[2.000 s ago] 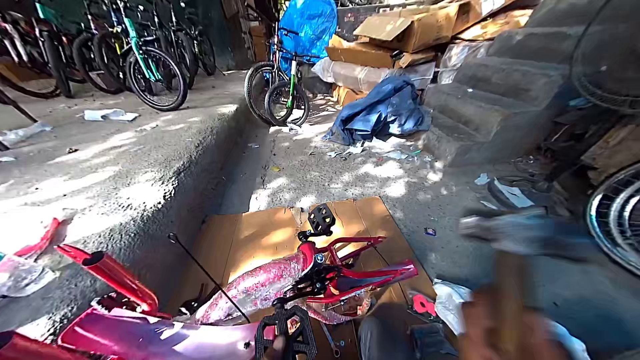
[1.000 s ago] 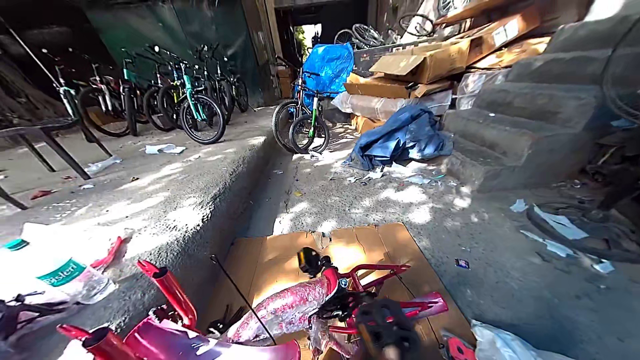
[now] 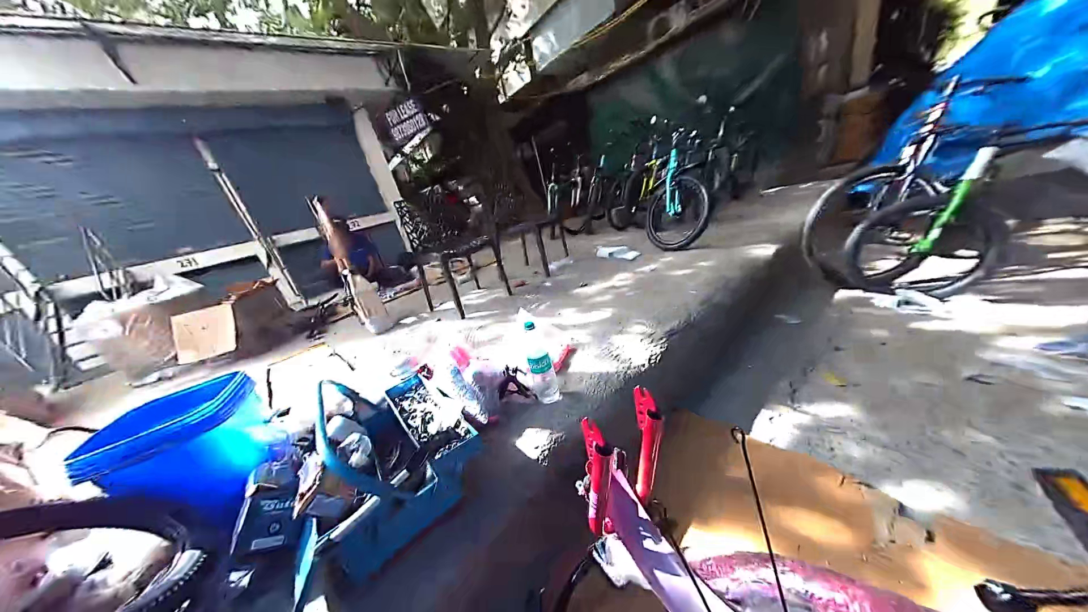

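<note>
Neither of my hands shows in the head view now. At the bottom centre, a red bicycle fork [image 3: 600,484] points its two legs upward, with a pink fender [image 3: 650,544] beside it. The frame tube wrapped in pink plastic film [image 3: 790,582] lies low in the view, over a flattened cardboard sheet [image 3: 782,484]. A thin black rod [image 3: 761,510] rises in front of the cardboard. A black pedal with an orange reflector [image 3: 1071,501] is cut by the right edge, and a crank arm [image 3: 1037,595] shows at the bottom right.
A blue toolbox [image 3: 399,518] with small parts stands left of the fork, near a blue bucket [image 3: 178,442] and a bicycle wheel [image 3: 183,569]. A water bottle [image 3: 541,364] stands on the raised concrete ledge. A person [image 3: 348,251] sits farther back, by metal chairs [image 3: 459,251]. Parked bicycles [image 3: 680,208] line the back.
The view has swung far to the left, bringing the toolbox and bucket into sight. The blurred hand and hammer seen two seconds ago at the lower right are out of view.
</note>
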